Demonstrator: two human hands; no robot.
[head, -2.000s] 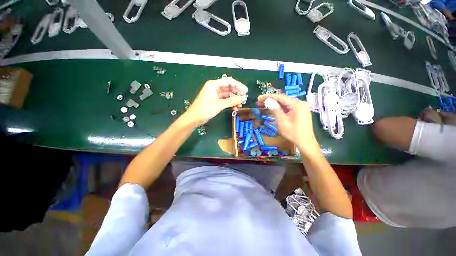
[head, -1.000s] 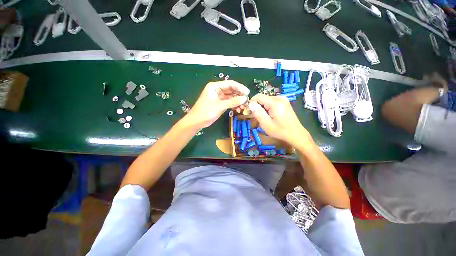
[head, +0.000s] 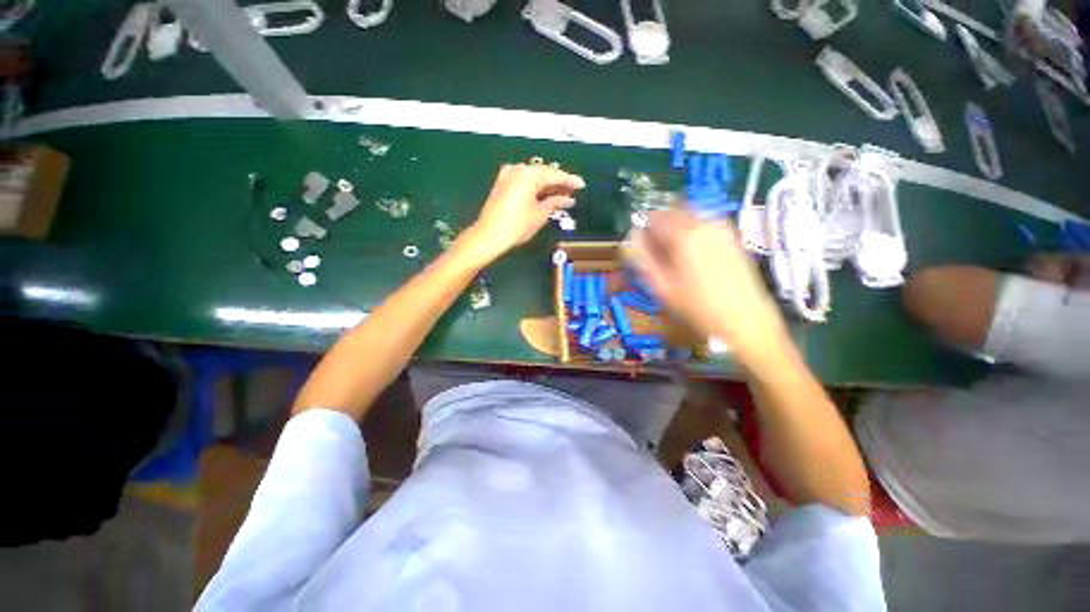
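Observation:
My left hand (head: pixel 521 206) is above the green surface (head: pixel 395 281), left of the open parts box, with a small white part (head: pixel 564 220) at its fingertips. My right hand (head: pixel 691 265) is blurred and hangs over the right part of the box; what its fingers hold cannot be made out. The open cardboard box (head: pixel 559 299) holds several blue cylinders (head: pixel 589 305); my right hand hides part of them. More blue cylinders (head: pixel 710 177) lie behind it, beside a heap of small mixed hardware (head: pixel 643 189).
White looped units (head: pixel 798 233) are heaped at the right, with others beyond the white rail (head: pixel 478 120). Small metal parts (head: pixel 341 203) and white rings (head: pixel 291 244) are scattered left. A closed cardboard box (head: pixel 34 189) stands far left. Another person's arm (head: pixel 956 305) rests at the right.
My hands were together at the small part one second ago and are now apart. My right hand has moved right, over the box. The view has shifted slightly.

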